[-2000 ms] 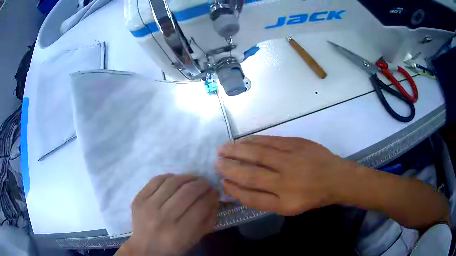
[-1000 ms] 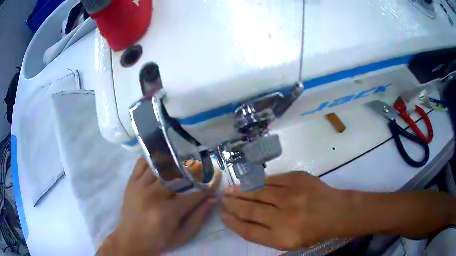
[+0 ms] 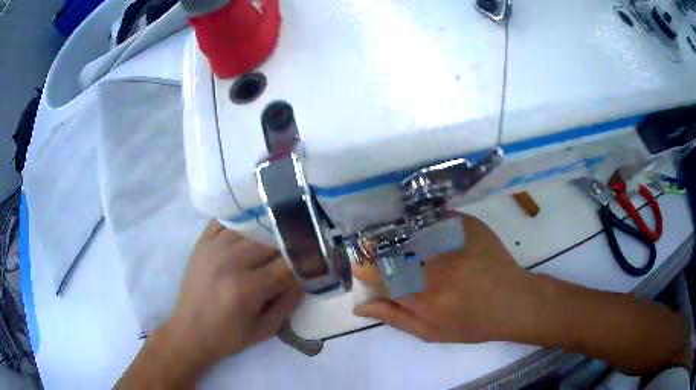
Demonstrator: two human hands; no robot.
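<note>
The pale fabric panel (image 3: 141, 190) lies left of the sewing machine head (image 3: 366, 91) and runs under it. My left hand (image 3: 240, 286) rests on the panel's right part, fingers partly hidden behind the shiny metal guard (image 3: 298, 221). My right hand (image 3: 465, 293) is at the needle area, its fingertips partly hidden by the grey blocky piece (image 3: 423, 255). The needle and presser foot are hidden, so I cannot tell if either hand pinches the fabric.
Another pale panel (image 3: 65, 183) lies at the far left. Scissors (image 3: 629, 228) with red and black handles and a tan stick (image 3: 526, 203) lie right of the head. A red cap (image 3: 240, 38) is on the head's left end.
The panel has moved up and away past the needle area, baring the bed in front. Both hands have moved in from the table's front edge to the needle. The view has shifted over the head.
</note>
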